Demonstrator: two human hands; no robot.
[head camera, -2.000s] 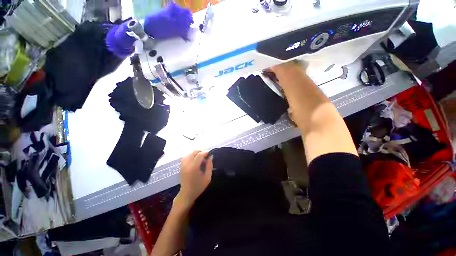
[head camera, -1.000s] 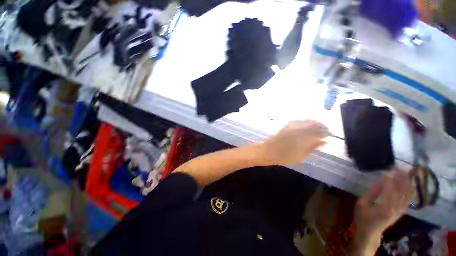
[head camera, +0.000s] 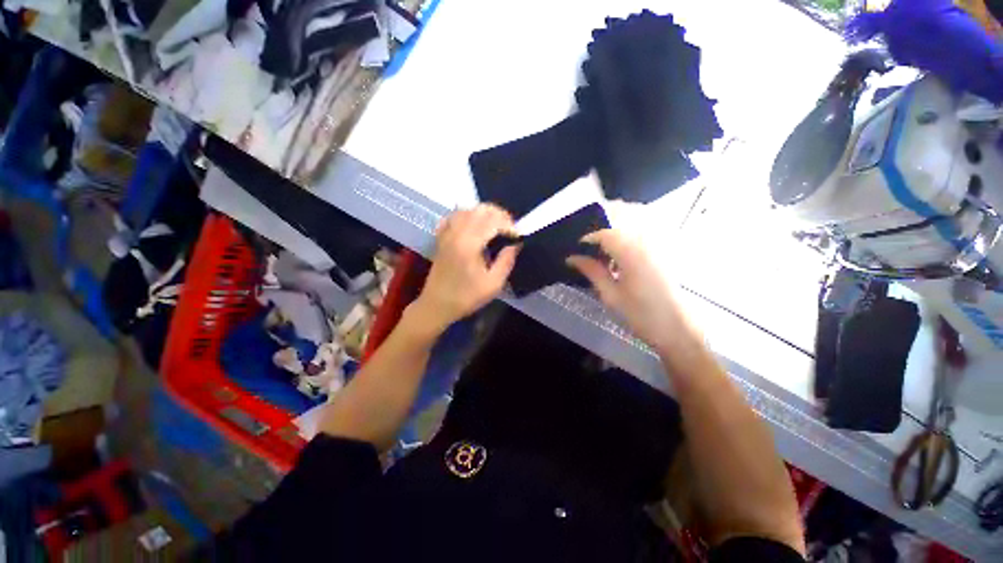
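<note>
A black fabric piece (head camera: 553, 252) is held between both hands over the table's front edge. My left hand (head camera: 473, 262) pinches its left end. My right hand (head camera: 621, 275) holds its right side between thumb and fingers. Just behind it lies a fanned stack of black pieces (head camera: 649, 105) with a jagged edge. One flat black piece (head camera: 530, 170) sticks out from the stack toward the left. A second black pile (head camera: 872, 357) lies at the right, below the machine head.
The white sewing machine head (head camera: 907, 181) is at right, a dark oval paddle-like part (head camera: 819, 143) beside it. Scissors (head camera: 926, 466) lie near the front edge at right. Offcuts (head camera: 319, 33) are heaped at upper left. A red basket (head camera: 199, 319) of scraps stands below the table.
The view has swung left. Both hands have come together by the fanned stack and now hold a black piece. That piece was earlier beside the stack. The right hand has left the right-hand pile.
</note>
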